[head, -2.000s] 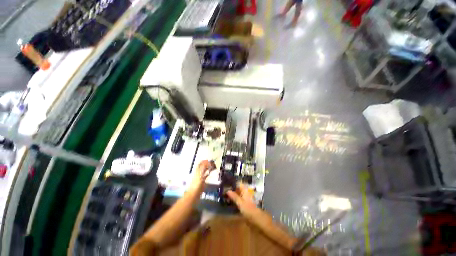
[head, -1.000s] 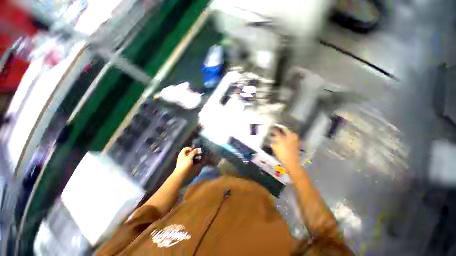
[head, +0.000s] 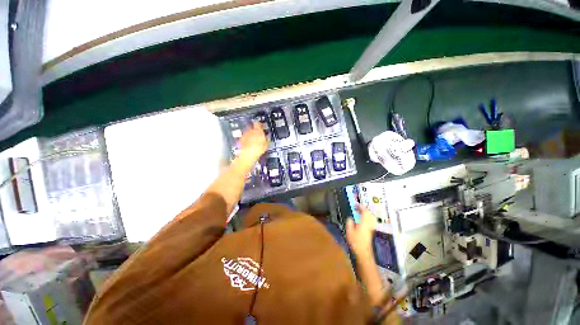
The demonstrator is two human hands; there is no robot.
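Note:
A clear-grey blister tray [head: 349,166] holds two rows of black handheld devices [head: 302,119] with pale labels. My left hand [head: 253,142] is over the tray's left part, its fingertips closed on a black device [head: 262,119] at an upper-row pocket. The hand hides part of that device and nearby pockets. My right hand [head: 362,223] is slightly blurred at the front edge of the white bench machine [head: 407,212], beside its button panel. Its fingers look apart, with nothing seen in them.
A large white sheet [head: 162,171] lies left of the tray, with clear empty trays [head: 79,184] beyond. A white fan [head: 391,152], blue wrap [head: 435,150] and green box [head: 500,141] stand on the dark mat. The green conveyor [head: 254,66] runs behind. A flat dark square [head: 417,250] lies on the machine.
The view has swung left to the tray. My left hand has moved with a small black device from near my body to the tray. My right hand has drawn back from the fixtures to the machine's front edge.

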